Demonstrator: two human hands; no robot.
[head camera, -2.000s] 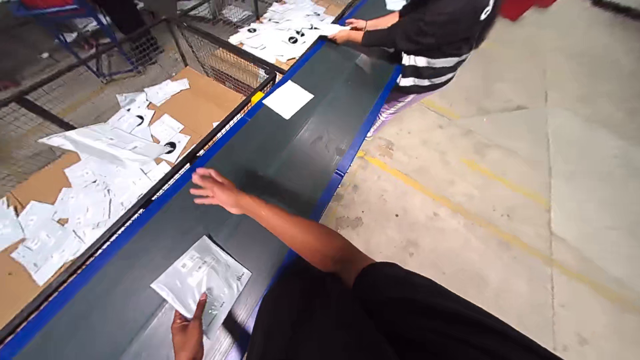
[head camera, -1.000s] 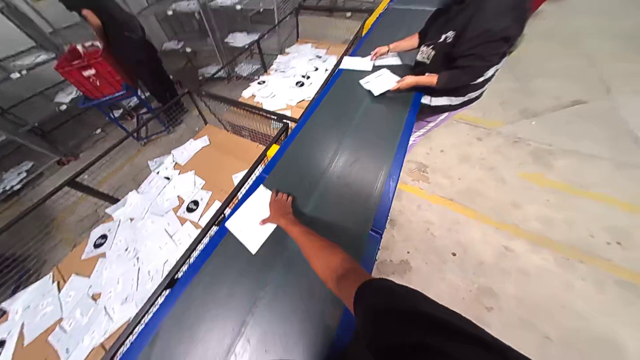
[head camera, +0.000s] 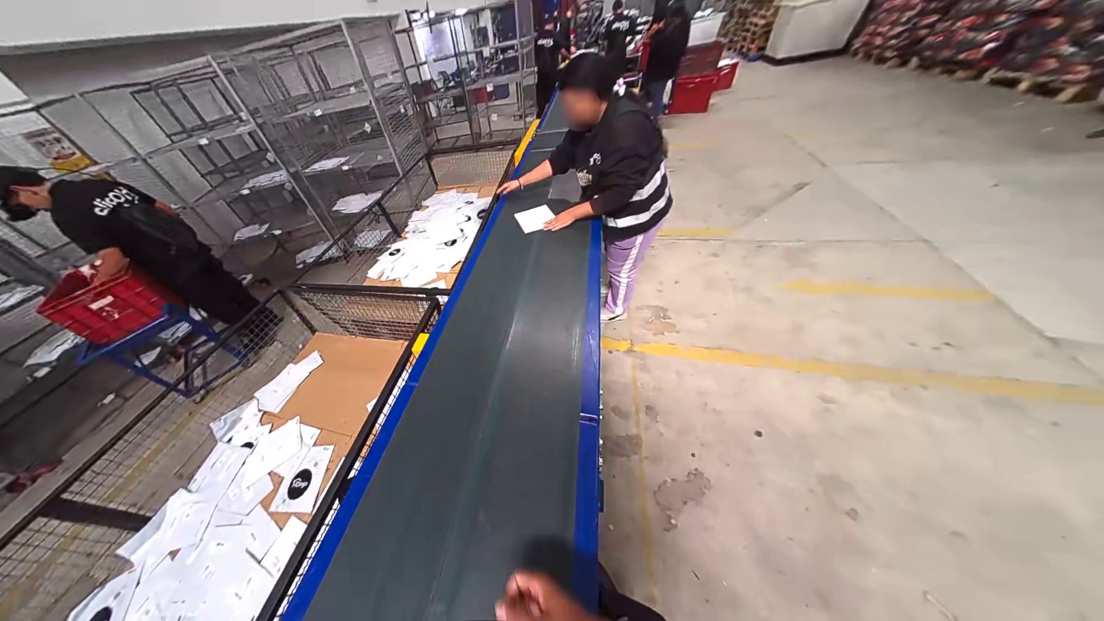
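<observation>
My right hand (head camera: 539, 597) shows at the bottom edge of the head view, blurred and partly cut off, with its fingers curled. It is over the near end of the dark conveyor belt (head camera: 509, 388), close to the blue right rail (head camera: 588, 466). No parcel shows in it, though its palm is hidden. My left hand is out of view. Farther up the belt, a co-worker's hand (head camera: 562, 221) touches a white mailer (head camera: 534, 218), and their other hand (head camera: 509, 186) rests at the left rail.
Left of the belt, a mesh-sided bin (head camera: 358, 345) holds many white mailers (head camera: 220, 526); another pile (head camera: 435, 233) lies beyond. A co-worker (head camera: 138, 224) leans over a red crate (head camera: 112, 302) on a blue cart. Wire shelving (head camera: 302, 112) stands behind. Concrete floor (head camera: 819, 466) lies right.
My right hand has drawn back from the white mailer at the left rail to the near end of the belt. That mailer no longer shows on the belt. The view has tilted up.
</observation>
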